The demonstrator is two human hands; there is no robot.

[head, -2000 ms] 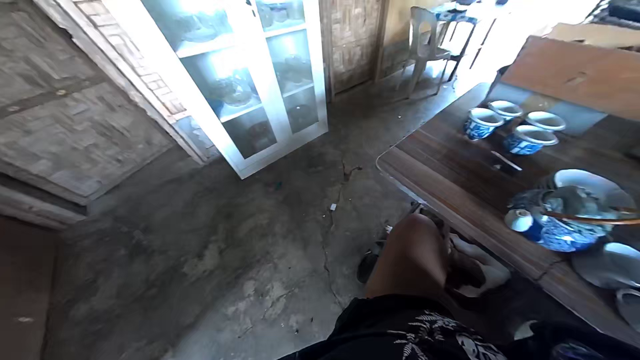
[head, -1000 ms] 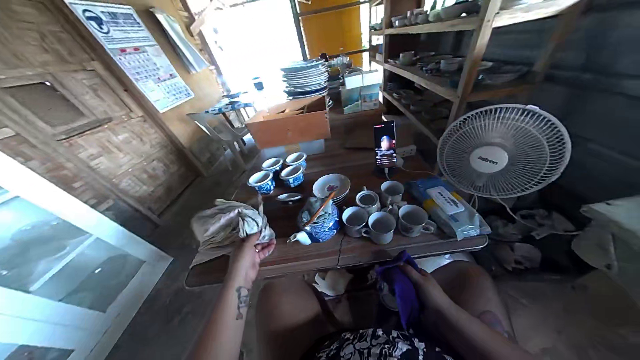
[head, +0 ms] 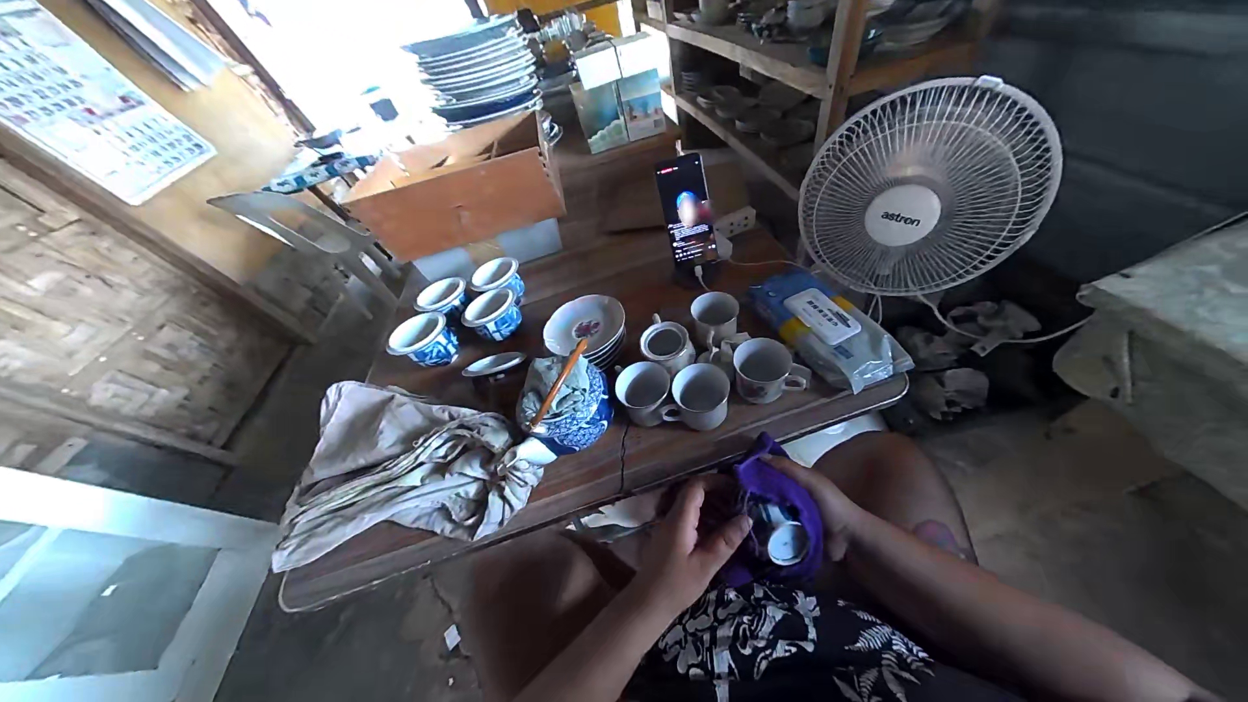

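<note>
Above my lap, my right hand point(head: 829, 502) grips a purple cloth point(head: 805, 507) wrapped around a small white-and-blue ceramic piece point(head: 786, 542). My left hand point(head: 697, 536) is at the cloth's left side, thumb toward the piece; its fingers are partly hidden, so its hold is unclear. A crumpled pale cloth point(head: 409, 468) lies on the table's left front. Beside it stands a blue-and-white teapot point(head: 575, 419) with a rag and an orange-brown handle on top. White cups point(head: 700, 395) and a small pot point(head: 667, 343) stand to its right, with stacked saucers point(head: 585, 324) behind.
Blue-and-white cups point(head: 423, 338) stand at the table's left, near an oval lid point(head: 493, 366). Farther back are a cardboard box point(head: 458, 200), stacked plates point(head: 478, 73) and a propped phone point(head: 686, 210). A plastic packet point(head: 829, 327) and a fan point(head: 926, 190) are at right.
My left hand has left the pale cloth, which now lies flatter on the table, and has come to the purple cloth at my lap. The view has swung from the floor to the table.
</note>
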